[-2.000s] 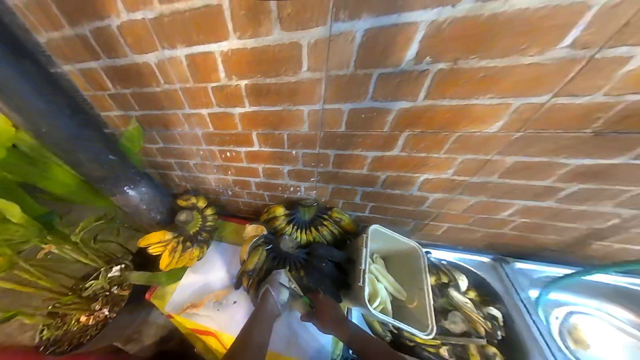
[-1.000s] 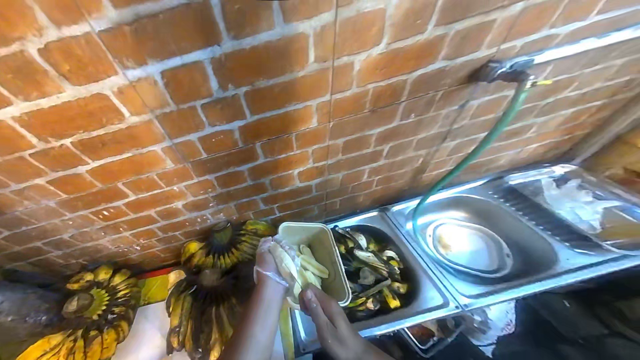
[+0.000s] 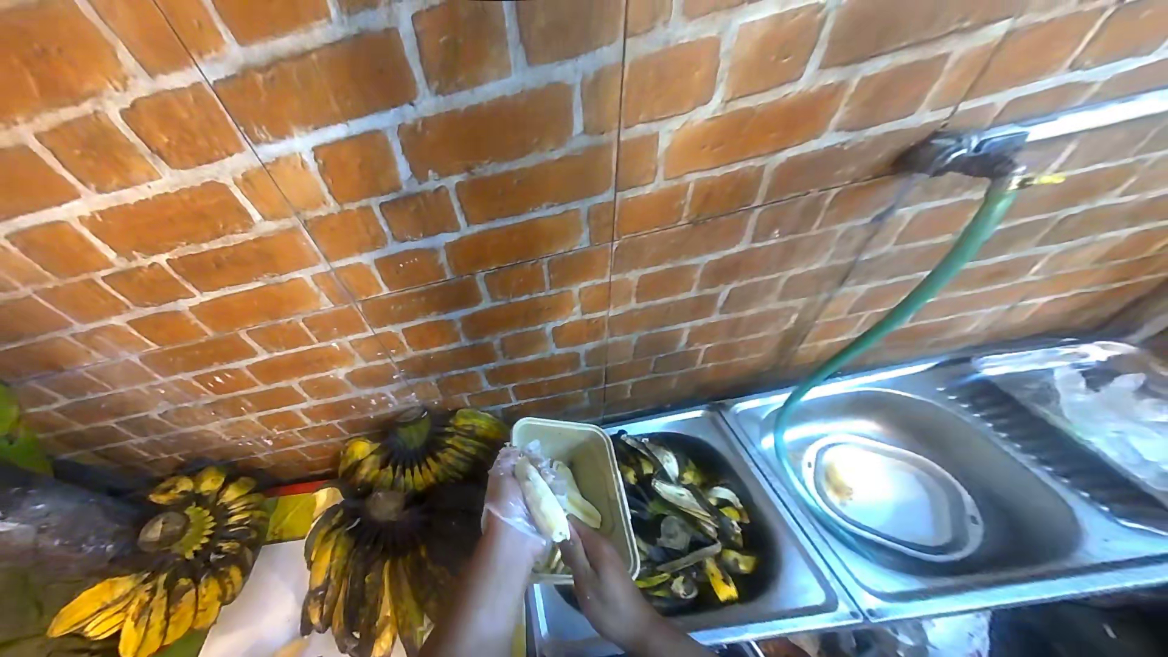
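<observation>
A clear plastic glove covers my left hand (image 3: 511, 497), which holds a peeled banana (image 3: 541, 500) over the left side of a cream plastic tub (image 3: 623, 497). My right hand (image 3: 598, 570) is bare, its fingertips at the banana's lower end; whether it grips anything is not clear. More peeled bananas (image 3: 579, 502) lie inside the tub. Left of my hands sit a dark, yellow-streaked bunch of bananas (image 3: 342, 584) and, behind it, another bunch (image 3: 447, 456). Banana peels (image 3: 693, 511) fill the sink basin just right of the tub.
A steel double sink (image 3: 803, 584) runs to the right, with a round metal basin (image 3: 894, 493) in its second bowl. A green hose (image 3: 922, 292) hangs from a wall tap (image 3: 976, 155) into that bowl. Another banana bunch (image 3: 196, 547) lies far left. The brick wall (image 3: 511, 246) rises behind.
Both hands have moved from the dark bunch to the tub, and a peeled banana now shows in my left hand. The view has swung right.
</observation>
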